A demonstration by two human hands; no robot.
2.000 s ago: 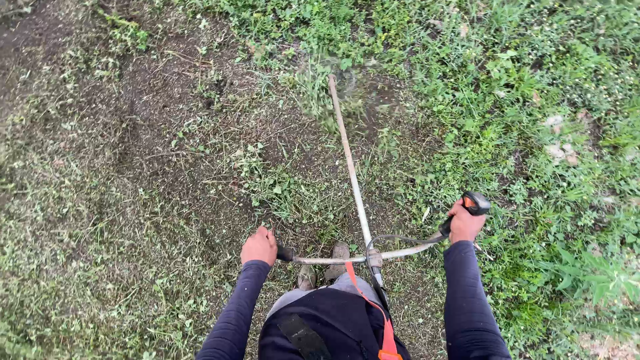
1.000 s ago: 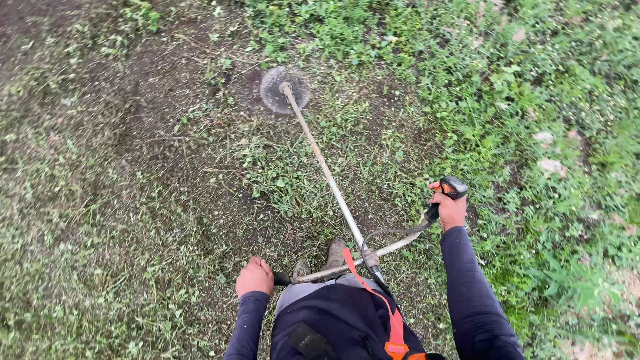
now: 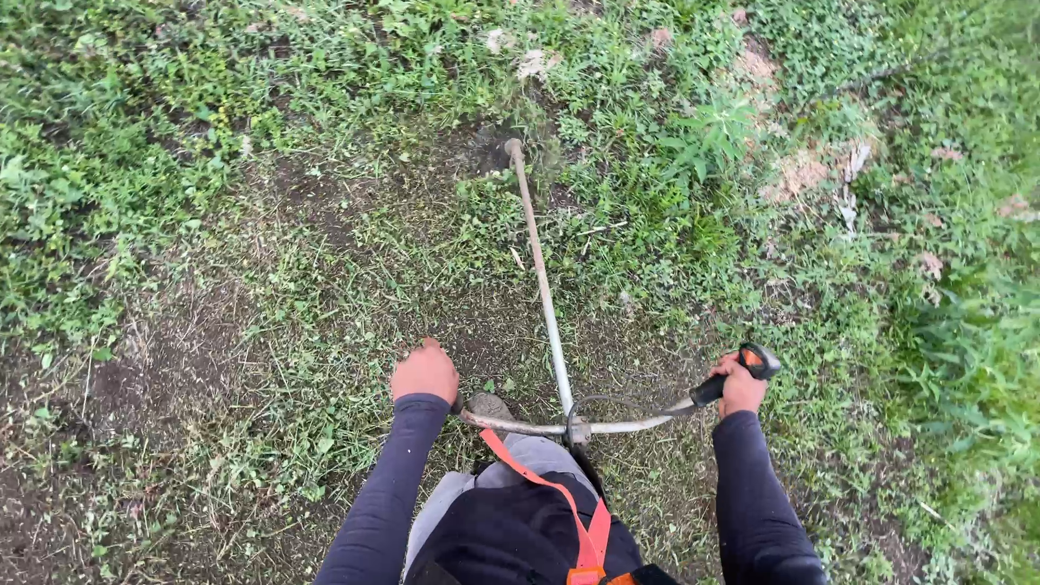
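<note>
A brush cutter's long metal shaft [image 3: 543,276] runs forward from the handlebar [image 3: 626,426] in front of my body. At its far end the cutting head [image 3: 513,148] is low among the weeds, its spinning part blurred. My left hand [image 3: 425,374] is closed around the left end of the handlebar, the grip mostly hidden. My right hand [image 3: 739,385] holds the black right grip, beside the black and orange control housing [image 3: 759,361]. An orange harness strap [image 3: 552,487] crosses my front.
Green weeds [image 3: 715,138] spread ahead and to the right, with pale debris [image 3: 850,183] among them. Bare soil and cut plant bits [image 3: 175,366] lie to the left. My shoe [image 3: 491,406] shows just behind the handlebar.
The cutting head first swung left over the cut ground, and is now among weeds further ahead. Both hands have stayed on the handlebar. The view has shifted over the ground.
</note>
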